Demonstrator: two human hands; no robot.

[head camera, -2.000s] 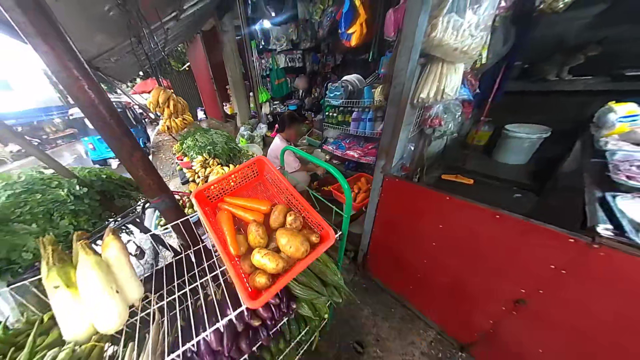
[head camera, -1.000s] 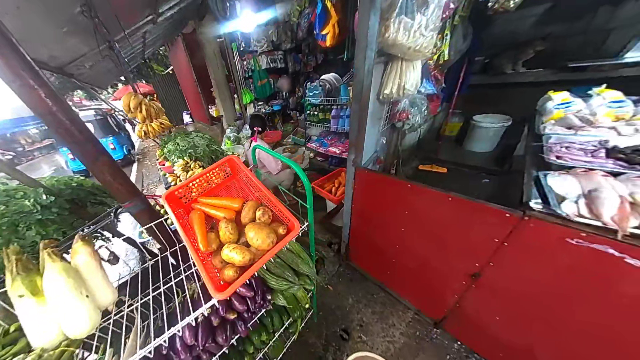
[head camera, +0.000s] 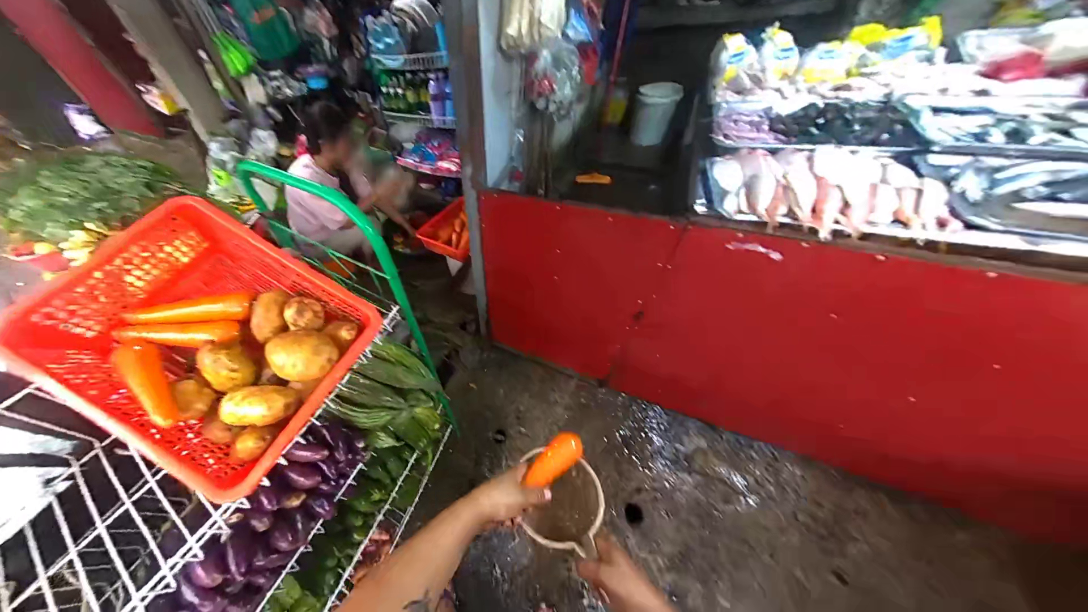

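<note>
Low in the view, my left hand point(head camera: 507, 495) grips a carrot point(head camera: 554, 459) over the rim of a round dipper point(head camera: 601, 508). My right hand point(head camera: 614, 571) is closed on the dipper's handle. The dipper holds murky liquid. To the left, a red-orange plastic basket point(head camera: 353, 308) sits tilted on a white wire rack point(head camera: 93, 510), with several potatoes point(head camera: 301, 355) and carrots point(head camera: 183, 332) in it.
Eggplants point(head camera: 285, 527) and long green beans point(head camera: 387, 391) lie beside the basket. A green metal frame point(head camera: 374, 234) stands behind. A person point(head camera: 319, 191) sits near a crate of carrots point(head camera: 446, 231). A red panel point(head camera: 765, 340) fronts a counter with fish trays; the concrete floor point(head camera: 680, 484) is wet.
Both hands have come into view at the bottom, with the carrot and the dipper. Only a bit of the dipper's rim showed one second ago. The view has shifted right and down.
</note>
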